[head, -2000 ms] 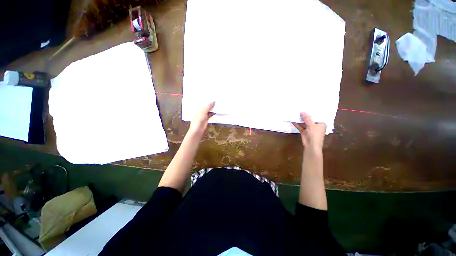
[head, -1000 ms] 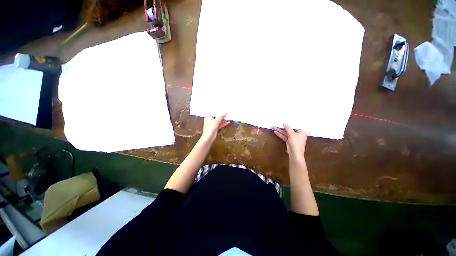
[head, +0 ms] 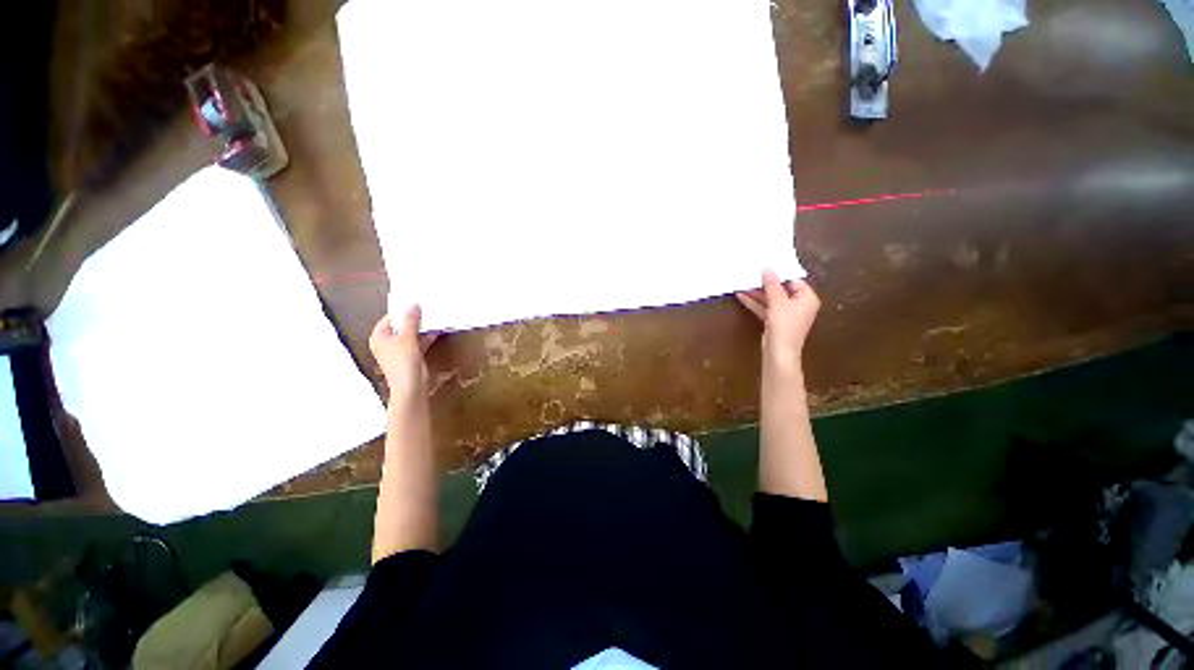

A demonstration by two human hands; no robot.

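Observation:
A stack of white fabric panels (head: pixel 576 157) lies in front of me, so overexposed that its layers do not show. My left hand (head: pixel 402 356) holds the bottom left corner of the white panel, thumb on top. My right hand (head: pixel 788 314) holds the bottom right corner, which sticks out slightly at the fingers. The bottom edge runs nearly straight between my hands. A second pile of white panels (head: pixel 210 353) lies askew at the left. A red laser line (head: pixel 877 199) shows on the table at both sides of the stack.
A red and metal tool (head: pixel 236 121) stands between the piles. A silver metal tool with a dark handle (head: pixel 869 59) lies right of the stack. Crumpled white scrap (head: pixel 976 24) is at the upper right. A black-edged item (head: pixel 39 425) lies far left on the brown table (head: pixel 589 367).
The view has turned and shifted. My hands have moved apart from the middle of the bottom edge to its two corners and now grip them.

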